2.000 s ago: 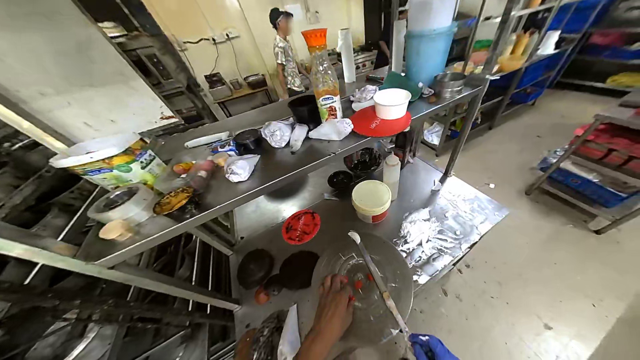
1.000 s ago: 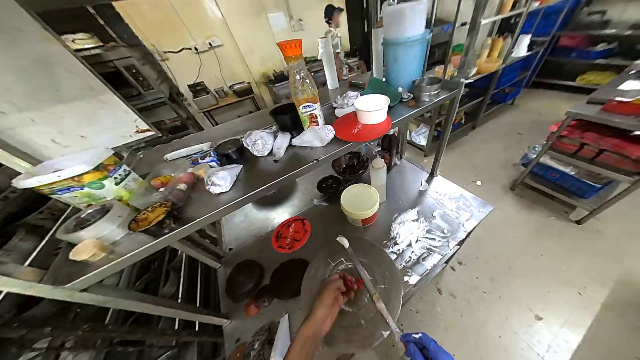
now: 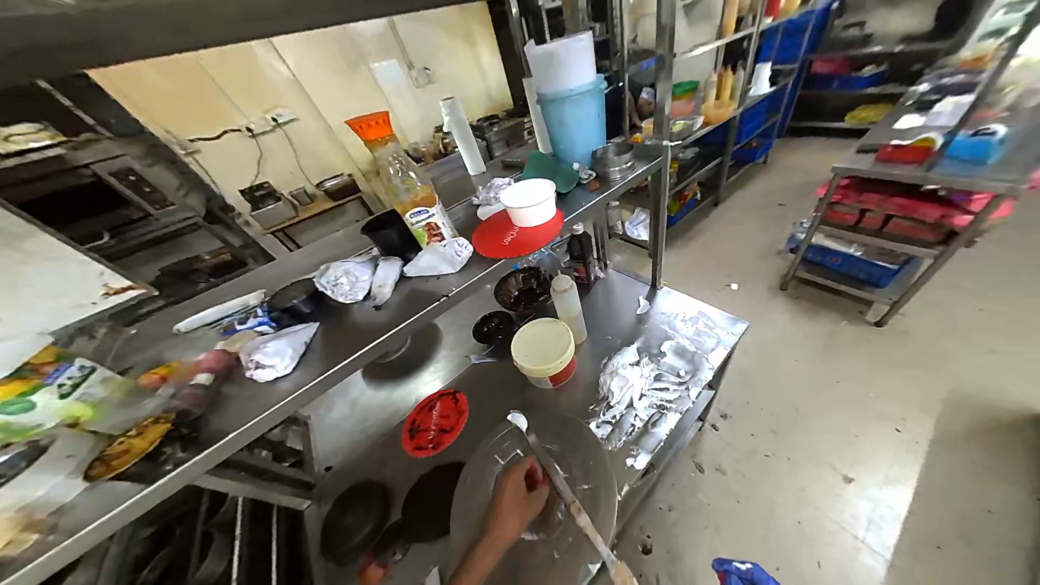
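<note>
My bare left hand (image 3: 518, 494) is over the round clear turntable or cake board (image 3: 591, 467), its fingers curled together around small red pieces (image 3: 536, 474) that show at the fingertips. Just right of it, a long palette knife or spatula (image 3: 561, 481) lies slantwise across the disc, white cream on its tip and its worn handle toward me. At the bottom edge a bit of blue (image 3: 741, 571) shows, seemingly my gloved right hand; it is apart from the handle, and its fingers are cut off by the frame. Crumpled white-smeared foil or film (image 3: 646, 394) lies right of the disc.
A lidded cream tub (image 3: 543, 351), a squeeze bottle (image 3: 568, 307), dark-smeared bowls (image 3: 524, 290) and a red lid (image 3: 435, 423) stand behind the disc. The raised steel shelf (image 3: 349, 357) crosses ahead, with a syrup bottle (image 3: 418, 207) and a blue bucket (image 3: 573, 122). A rack (image 3: 886, 276) stands right.
Red pieces that lay on the disc two seconds ago are now at my left fingertips. The blue right hand, earlier by the spatula's handle, is farther right. The view has shifted.
</note>
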